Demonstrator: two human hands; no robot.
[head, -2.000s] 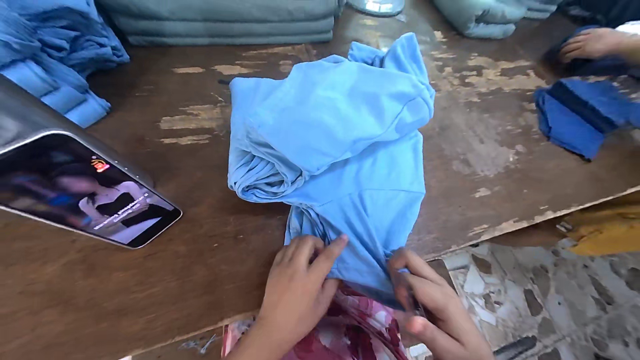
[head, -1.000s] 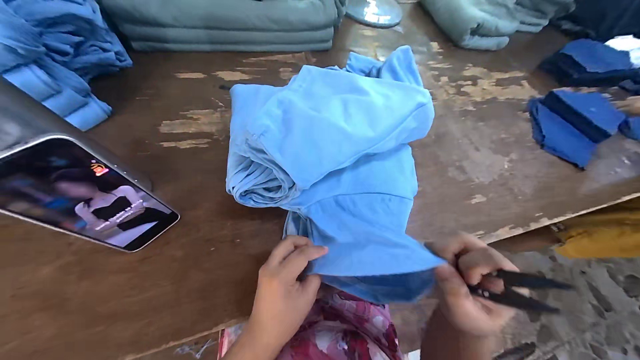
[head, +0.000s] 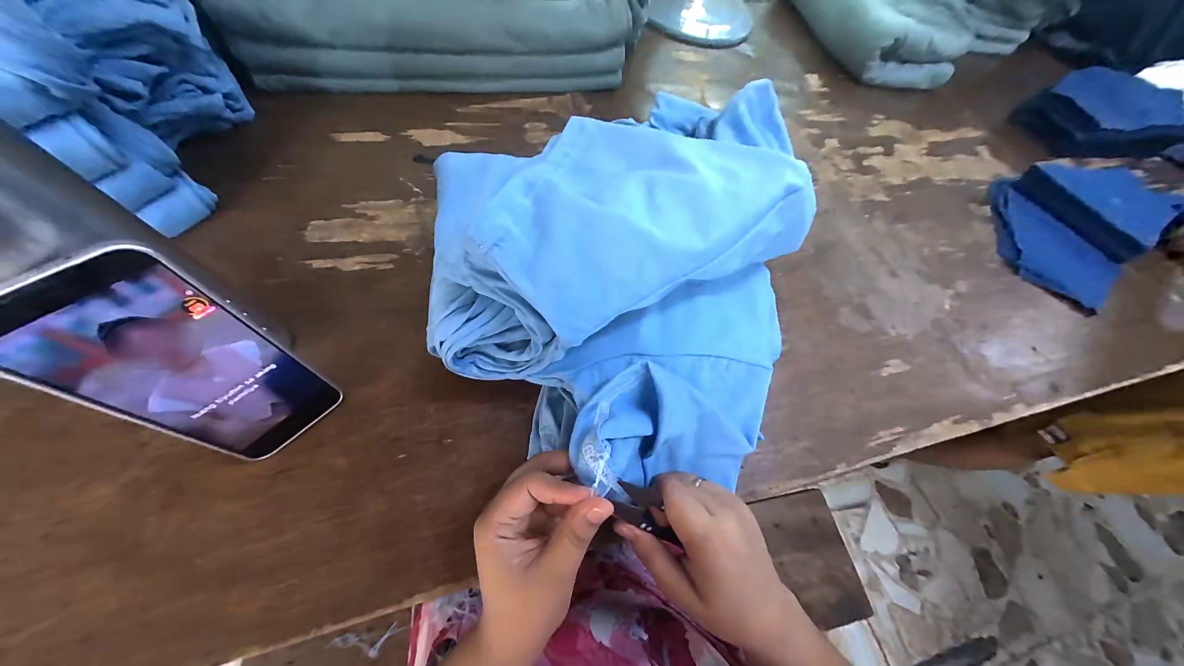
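Note:
A folded light blue garment lies on the worn wooden table, its near part hanging toward me at the front edge. My left hand pinches that near part between thumb and finger, where whitish threads show on the cloth. In my right hand are black thread snips, their blades right at the threads, close to my left fingertips. The handles are mostly hidden by my right fingers.
A phone leans on a dark stand at the left. Blue cloth lies behind it, folded grey-green cloth at the back, dark blue pieces at the right. The table's front edge runs near my hands; a tiled floor is below.
The snips have swung from pointing right, away from the cloth, to the threads by my left fingers. The stretched near part of the garment is now bunched. The other person's hand at the right has left view.

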